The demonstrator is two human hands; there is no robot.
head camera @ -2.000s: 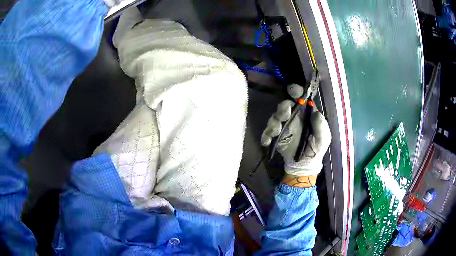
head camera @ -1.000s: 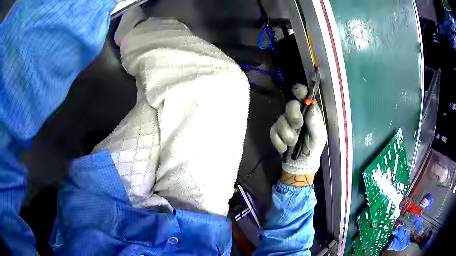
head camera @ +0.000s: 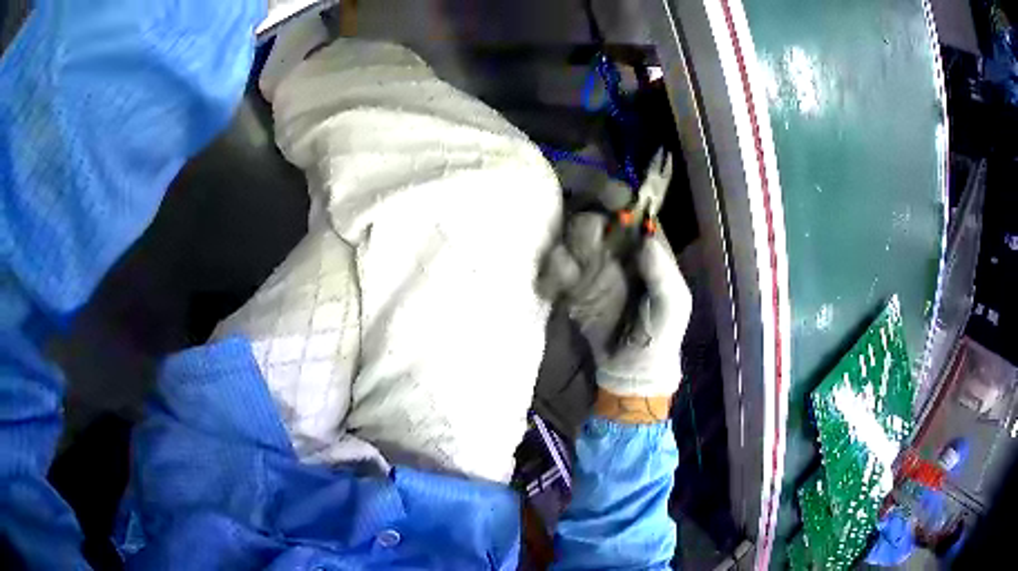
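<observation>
My right hand (head camera: 620,290), in a white knit glove with greyish fingertips, holds diagonal cutters or pliers (head camera: 656,187). Their short metal jaws point up and look parted, with orange marks below. The dark handles lie across my palm, partly hidden by the fingers. The hand is blurred and close beside the off-white quilted trousers (head camera: 447,279) over my bent leg. No part is visible between the jaws. My left sleeve (head camera: 112,145) runs up the left side to the top edge; my left hand cannot be seen.
The conveyor's pale edge rail (head camera: 770,279) with a red line curves down the right of my hand. Beyond it is the green belt (head camera: 854,167) with overlapping green circuit boards (head camera: 860,429). Blue coiled cord (head camera: 586,162) hangs in the dark area behind the hand.
My right hand has moved left with the cutters, from the conveyor's edge towards my leg. The jaws looked closed a second ago and now look parted.
</observation>
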